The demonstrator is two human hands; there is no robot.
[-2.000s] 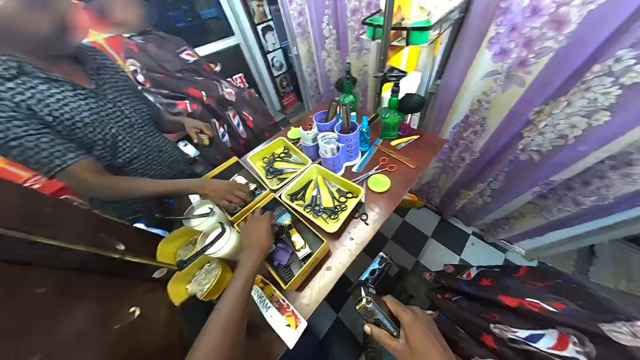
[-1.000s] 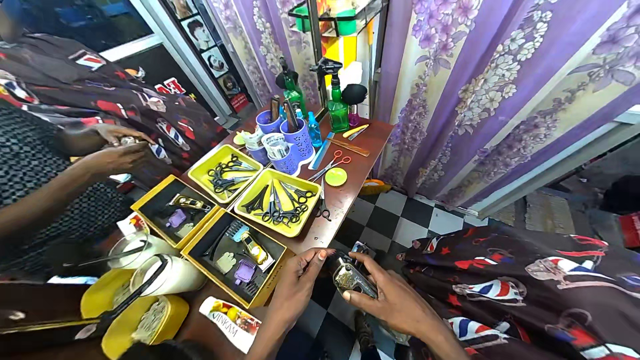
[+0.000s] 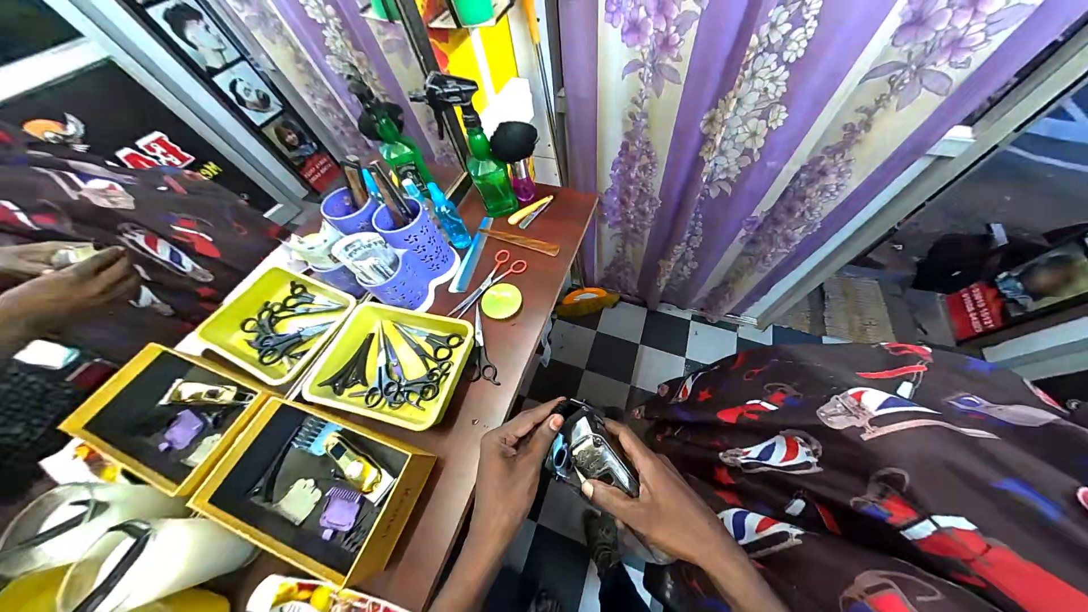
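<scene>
A silver and black hair clipper (image 3: 599,455) is gripped in my right hand (image 3: 659,493), below the table's edge. My left hand (image 3: 514,459) pinches the clipper's blade end, where a blue and black piece shows, likely a guard comb. To the left, a gold-rimmed box (image 3: 416,501) on the table holds a gold clipper (image 3: 357,463), a blue guard comb (image 3: 314,435) and a purple one (image 3: 341,508). Behind it a yellow tray (image 3: 429,416) carries several scissors (image 3: 408,374). Right of my hands spreads a dark barber's cape (image 3: 807,408) with a printed pattern.
A mirror at the left repeats the tray, box and cape. Red-handled scissors (image 3: 489,285), a green lid (image 3: 501,301), a wooden comb (image 3: 520,240), purple baskets (image 3: 399,285) and a green spray bottle (image 3: 490,178) stand or lie toward the table's back. A floral curtain (image 3: 646,153) hangs behind.
My left hand, over the gold-rimmed box two seconds ago, has come right to the clipper and now touches its blade end. The clipper has stayed in my right hand. The view has shifted.
</scene>
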